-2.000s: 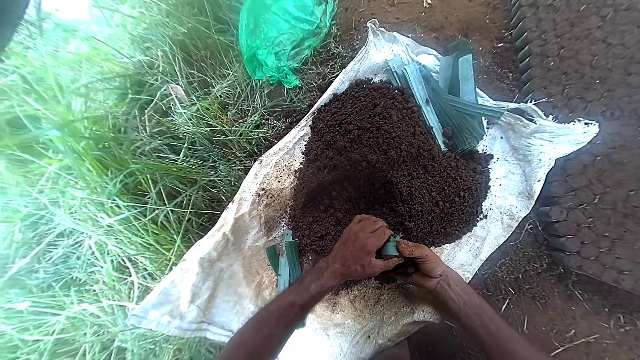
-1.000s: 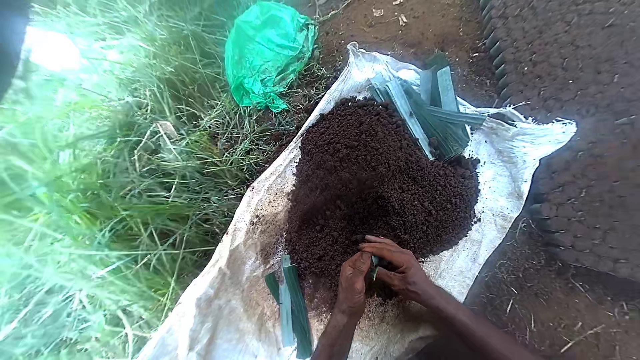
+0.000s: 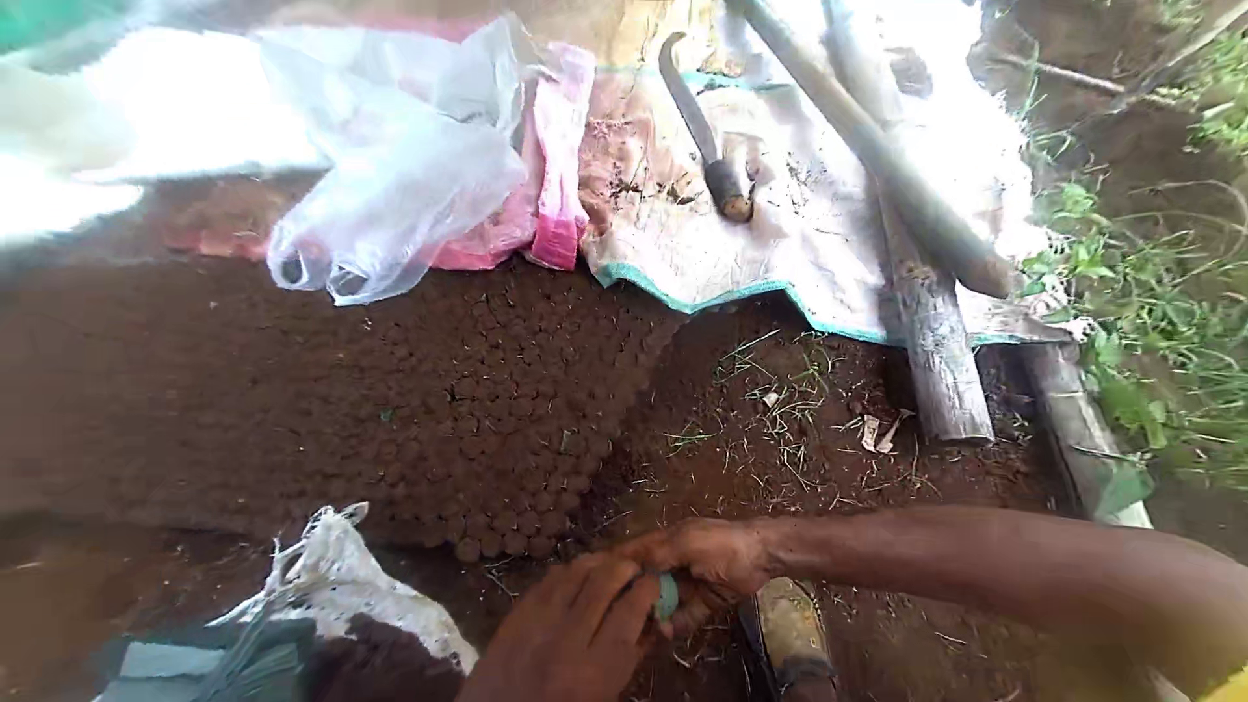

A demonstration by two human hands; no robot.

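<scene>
Both of my hands meet at the bottom centre, around a small green piece, perhaps a plastic sleeve (image 3: 667, 597). My left hand (image 3: 575, 624) comes up from below, its fingers against the piece. My right hand (image 3: 707, 565) reaches in from the right and closes on the same piece from the other side. What is inside the piece is hidden by my fingers. At the lower left lie the corner of a white woven sack (image 3: 341, 575), flat green plastic sleeves (image 3: 166, 663) and part of the dark soil heap (image 3: 380, 663).
Tightly packed round soil-filled pots (image 3: 487, 409) cover the left and middle ground. Behind them lie a clear plastic bag (image 3: 409, 185), a pink bag (image 3: 559, 166) and a sickle (image 3: 717, 161) on a pale woven sheet (image 3: 780, 234). Wooden poles (image 3: 941, 351) cross it. A shoe (image 3: 795, 624) stands below my right forearm.
The view has swung far to the right, from the soil heap to the packed pots and sheet. My hands are off the soil, still together around the green piece.
</scene>
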